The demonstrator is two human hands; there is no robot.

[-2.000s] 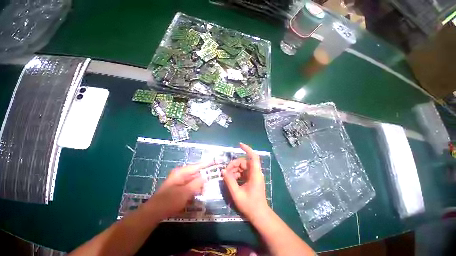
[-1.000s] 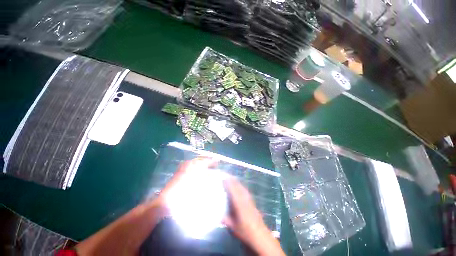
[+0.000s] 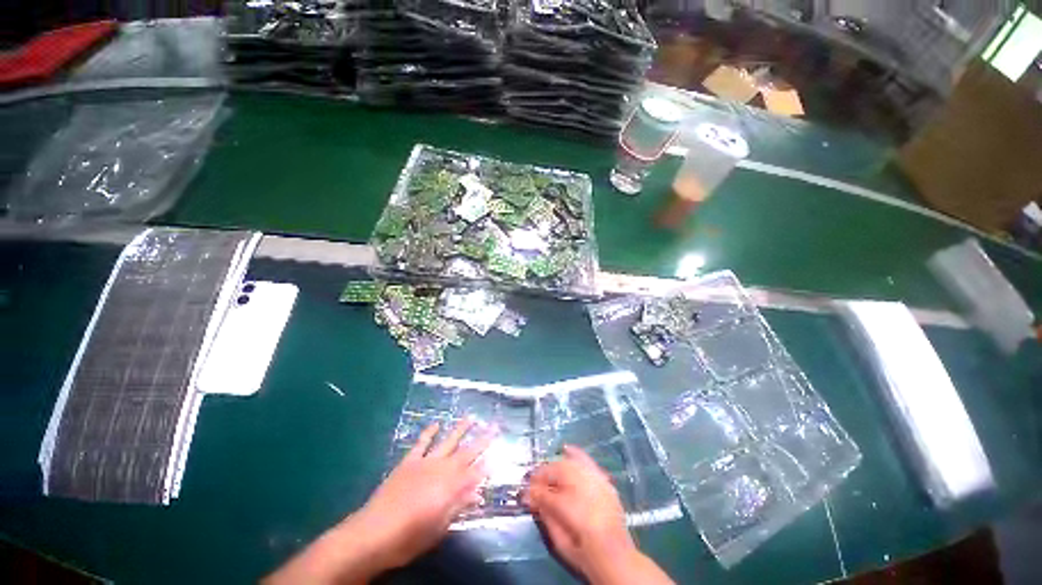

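Note:
A clear gridded sheet (image 3: 585, 421) lies on the green bench in front of me, its pale top edge bent at the middle. White glare covers its centre. My left hand (image 3: 432, 489) rests on the sheet's left part, fingers spread, holding nothing visible. My right hand (image 3: 580, 505) is on the sheet's lower middle, fingers curled down; whether they pinch anything is hidden. Small dark pieces show between the hands. A loose pile of small circuit boards (image 3: 421, 320) lies above the sheet, below a clear tray heaped with green boards (image 3: 491, 229).
A second clear tray (image 3: 731, 400) with a few darker boards touches the sheet's right side. A striped dark stack (image 3: 143, 366) and a white smartphone (image 3: 251, 339) lie left. White sheets (image 3: 920, 400) lie far right. Lidded cups (image 3: 706, 162) and dark stacked trays (image 3: 446, 57) stand behind.
My hands were close together over the sheet; now the left lies spread on it and the right is curled down beside it. The sheet has moved right and bent. The camera view has shifted.

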